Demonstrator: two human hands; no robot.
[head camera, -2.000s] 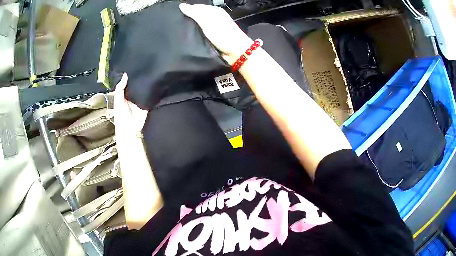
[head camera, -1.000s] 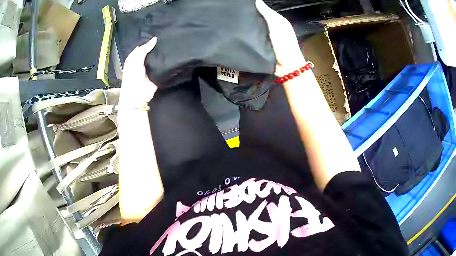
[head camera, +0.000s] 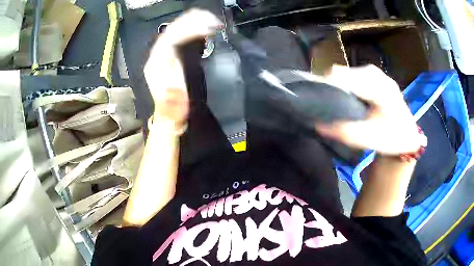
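Observation:
A black fabric piece (head camera: 312, 101), blurred and bunched, is over my lap and right thigh. My right hand (head camera: 377, 111) is shut on its right end, with the fabric between thumb and fingers, in front of the blue crate. My left hand (head camera: 174, 65) is raised at the upper left of my lap, its fingers bent towards the fabric's upper left end. It is blurred, and I cannot tell whether it touches the fabric. No white label shows on the piece.
Beige bags with straps (head camera: 93, 137) hang on a metal rail at left. An open carton (head camera: 327, 57) with dark items stands beyond my right thigh. A blue crate (head camera: 452, 85) holding dark pieces is at right. A yellow-green strip (head camera: 109, 44) is at upper left.
The black piece has swung right and down and is now bunched, its label out of sight. My right hand has moved right with it. My left hand has moved slightly right and up.

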